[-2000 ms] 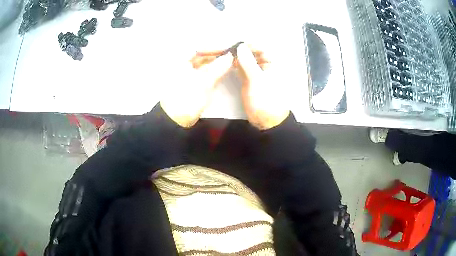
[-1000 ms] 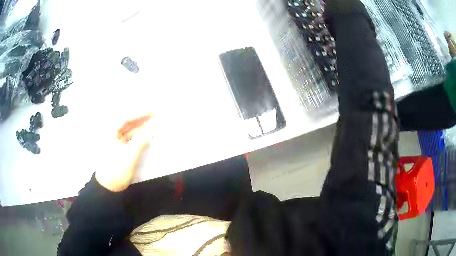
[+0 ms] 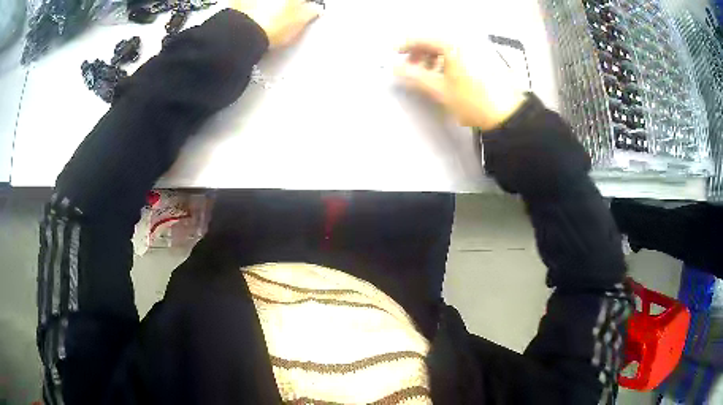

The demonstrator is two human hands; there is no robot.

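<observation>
My left hand (image 3: 281, 20) is at the top edge of the picture, partly cut off, with a small dark thing at its fingertips; glare hides its grip. My right hand (image 3: 452, 79) is over the table right of centre, fingers curled and blurred; I cannot tell if it holds anything. Black plastic housings (image 3: 103, 77) lie loose at the left, beyond my left sleeve. A blister tray (image 3: 622, 95) with rows of dark parts stands at the right.
A smartphone (image 3: 507, 43) lies partly hidden under my right hand and sleeve. A crinkled clear bag (image 3: 55, 28) with black parts is at the far left. The white table's (image 3: 317, 178) front edge runs before me. A red stool (image 3: 659, 336) and another person's dark sleeve (image 3: 674, 233) are at the right.
My right hand has come back from the blister tray to the table's middle right. My left hand has moved forward to the top edge. The view has turned and shifted.
</observation>
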